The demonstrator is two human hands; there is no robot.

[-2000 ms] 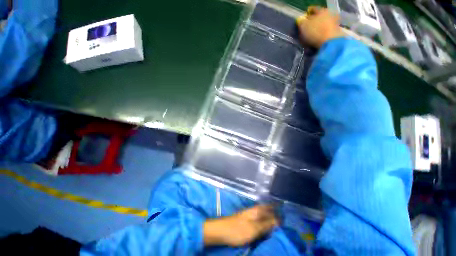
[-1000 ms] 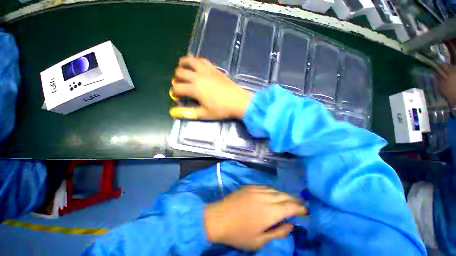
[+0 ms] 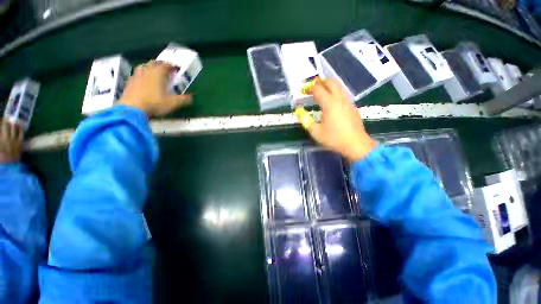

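Observation:
My left hand [image 3: 148, 89] is over the near left part of a white phone box [image 3: 180, 64] on the belt; its fingertips are partly hidden and its thumb points right. My right hand [image 3: 338, 119], with yellow finger cots, has finger and thumb at the near end of a white box lid [image 3: 298, 62]. That lid lies against an open base with a dark phone [image 3: 270, 74]. A clear blister tray [image 3: 314, 222] with dark phones in its pockets lies on the near bench, partly under my right forearm.
A chipped white rail [image 3: 219, 123] runs between bench and belt. Several boxes with dark phones [image 3: 350, 68] line the belt to the right. A white box [image 3: 105, 83] is at left, near another person's hand [image 3: 10, 141]. White boxes [image 3: 503, 211] stand at right.
The view has shifted towards the belt. My right hand has moved off the tray to the lid, and my left hand has moved from my lap to a box on the belt.

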